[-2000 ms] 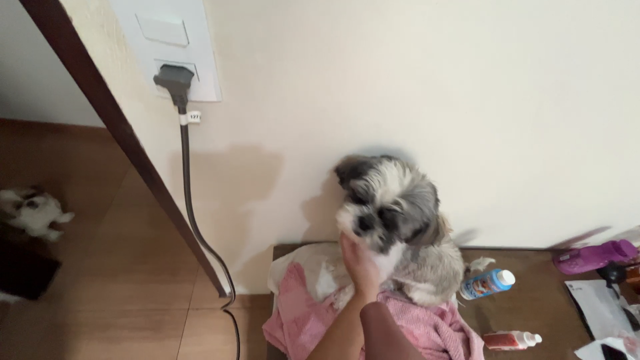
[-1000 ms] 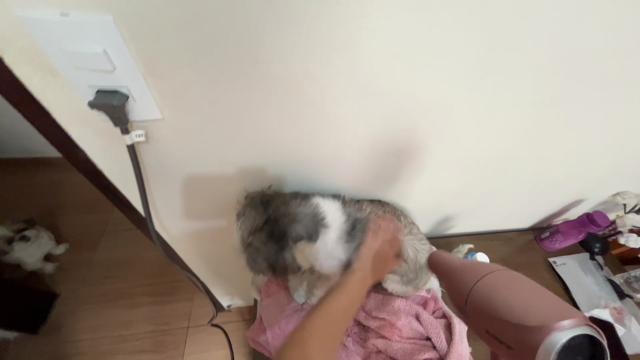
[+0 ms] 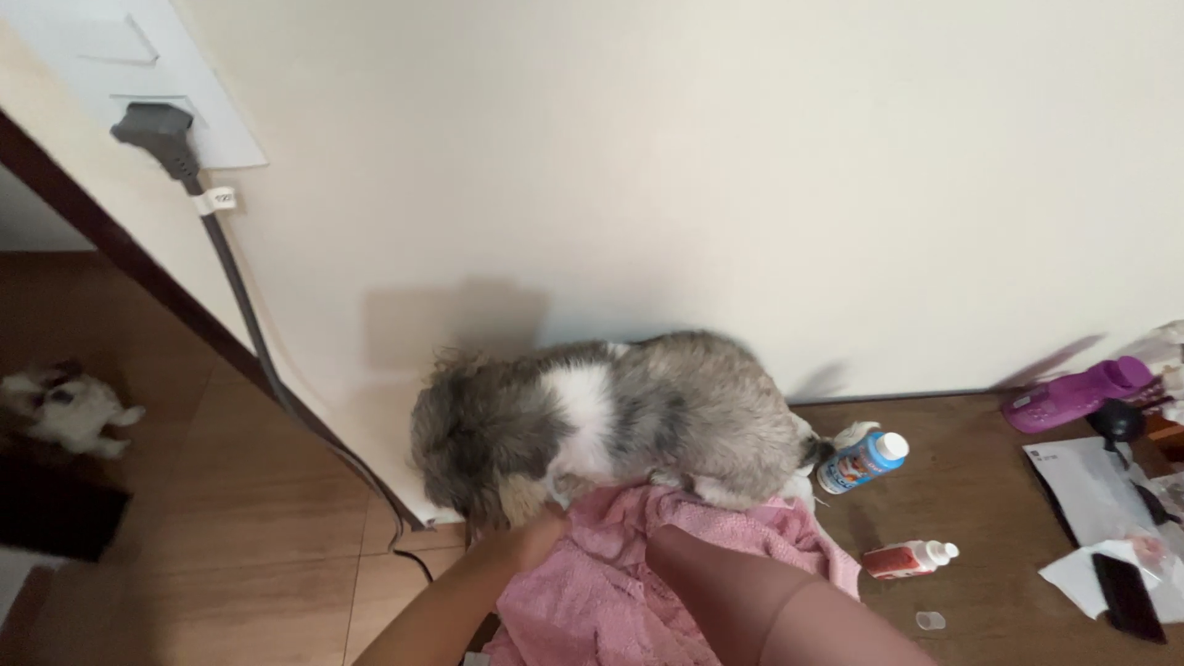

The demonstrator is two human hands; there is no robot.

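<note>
A small grey and white long-haired dog (image 3: 601, 416) is stretched along the wall, its head low at the left and its rump at the right. Under it lies a rumpled pink towel (image 3: 592, 592) on a wooden tabletop. My left hand (image 3: 541, 536) reaches in from below and touches the dog near its chest and lowered head; the fingers are hidden. A dusty-pink hair dryer (image 3: 777, 601) points from the lower right toward the dog, its nozzle over the towel. My right hand is outside the view, as is the dryer's handle.
On the tabletop at right are a blue bottle (image 3: 860, 462), a red-and-white bottle (image 3: 906, 560), a small clear cap (image 3: 931, 620), a purple bottle (image 3: 1078, 393) and a dark phone-like object (image 3: 1128, 597). A plugged-in black cord (image 3: 245, 296) hangs left. Another dog (image 3: 74, 412) is on the floor.
The dog was sitting upright two seconds ago; now its body is stretched out with the head lowered at left. My left hand has moved from its flank to near its chest.
</note>
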